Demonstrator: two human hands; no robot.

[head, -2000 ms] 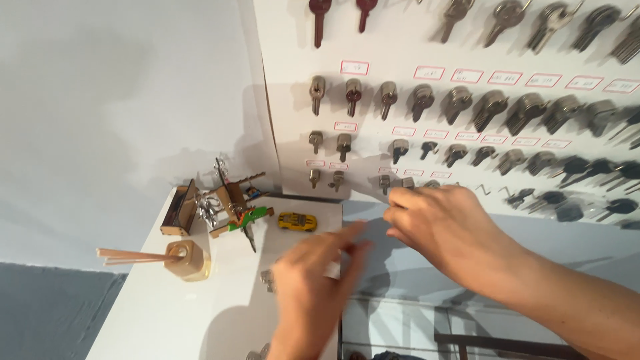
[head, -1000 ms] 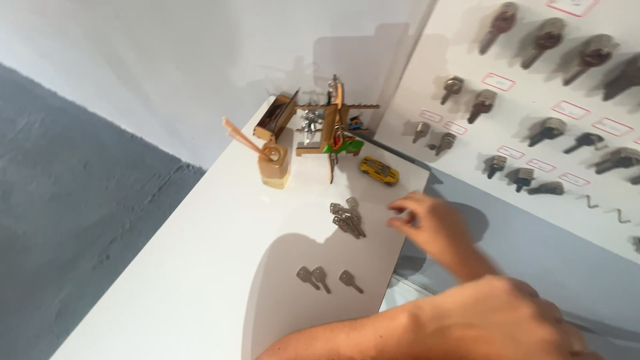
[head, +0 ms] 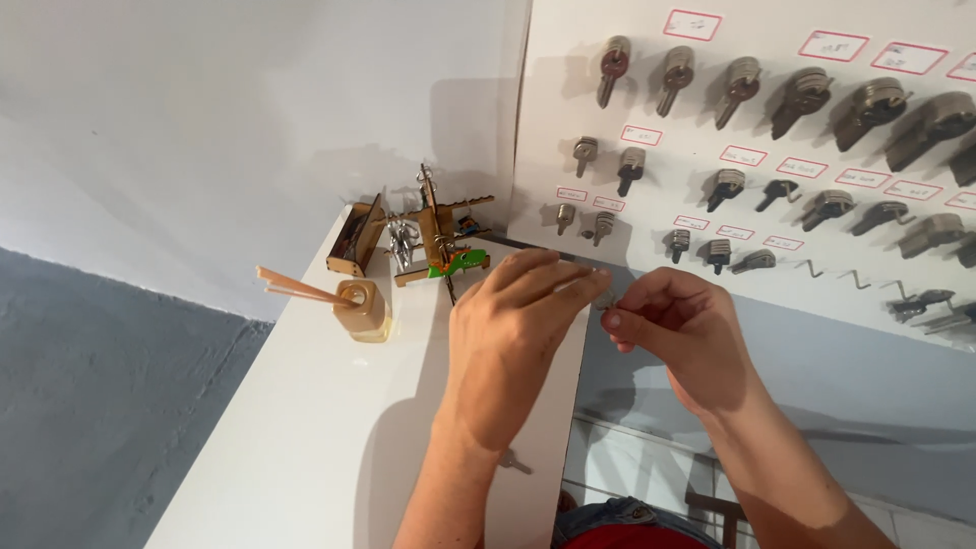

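Note:
Above the right edge of the white counter, my left hand and my right hand almost meet. Between their fingertips is a small metal key, pinched by the right thumb and forefinger. Whether the left fingers also grip it cannot be told. A single key lies on the counter beside my left wrist; my left hand and forearm hide the counter around it. Several bunches of key blanks hang from hooks on the white panel behind, with red-bordered labels bearing writing.
At the counter's back stand a reed diffuser bottle, a small wooden box and a wooden keyring stand with a green crocodile figure. A grey wall is at left. Tiled floor lies right of the counter.
My hands were apart a second ago and are now together at a key. The left hand now covers the spot where loose keys and the yellow toy car showed.

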